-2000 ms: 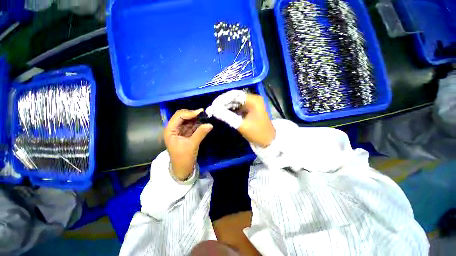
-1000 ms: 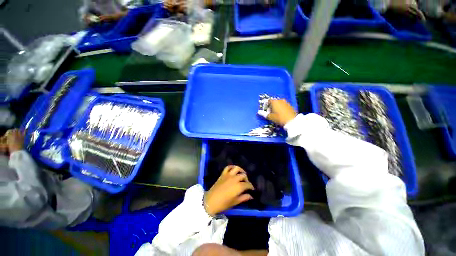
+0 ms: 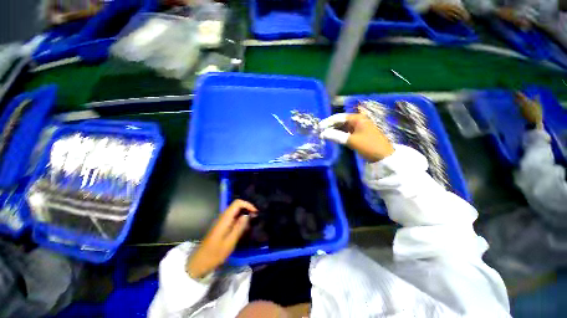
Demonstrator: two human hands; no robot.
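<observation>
The blue middle tray (image 3: 261,155) holds a small group of thin silver rods (image 3: 304,152) at its right side. One thin rod (image 3: 283,124) shows a little left of the group. My right hand (image 3: 367,135), with white wraps on its fingers, is over the tray's right rim, fingertips close together; blur hides whether they hold a rod. The blue near tray (image 3: 340,230) holds dark parts (image 3: 286,208). My left hand (image 3: 222,239) is over its left rim, fingers curled; whether it holds a small part cannot be told.
A blue right tray (image 3: 457,168) filled with rods lies partly under my right forearm. A blue left tray (image 3: 133,199) holds rows of rods. Behind is a green belt (image 3: 280,62) with a grey post (image 3: 351,46) and a loose rod. Another person's hand (image 3: 530,110) is at the far right.
The view has turned right. My right hand has moved from above the rods to the tray's right rim. My left hand has moved left to the near tray's rim. A single rod now shows apart.
</observation>
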